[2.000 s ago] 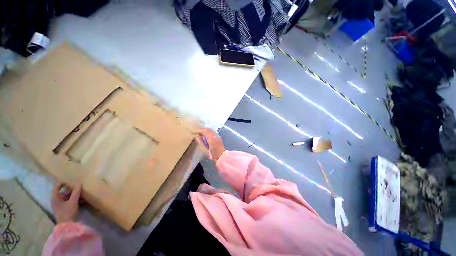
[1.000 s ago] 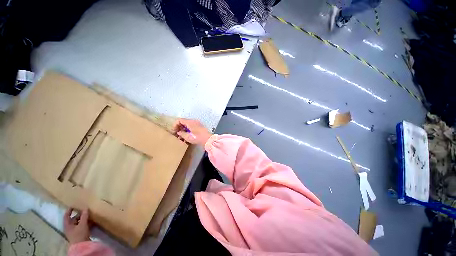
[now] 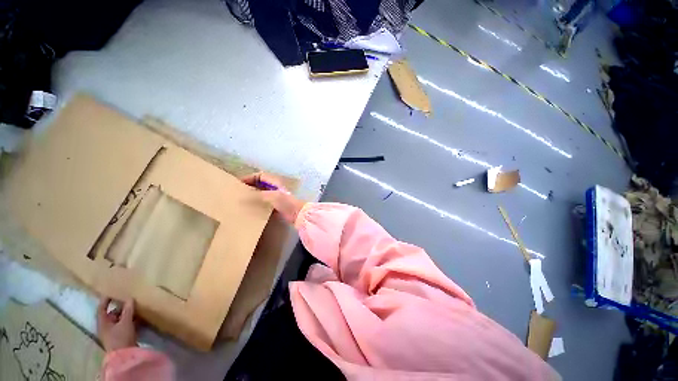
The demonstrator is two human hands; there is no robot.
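The brown template card (image 3: 201, 305) lies tilted on a stack of beige cut front panels (image 3: 256, 286). Beige cloth shows through its square window, and dark print shows in its narrow slot. My right hand (image 3: 266, 190) is at the card's upper right edge, with the purple-blue marking pen (image 3: 265, 184) in its fingers. My left hand (image 3: 117, 321) is at the card's lower left edge, thumb and fingers bent around the edge. A marked panel (image 3: 33, 346) with a cat drawing lies at the lower left.
A smartphone (image 3: 337, 62) lies near the table's right edge, beside checked garment pieces (image 3: 338, 22). A dark garment pile (image 3: 67, 26) is at the upper left. A blue-framed white stool or cart (image 3: 611, 245) and card scraps (image 3: 409, 87) are on the floor.
The template's right edge has shifted left over the stack, showing more cloth beyond it. My right hand has moved left with it. My left hand stays at the lower edge.
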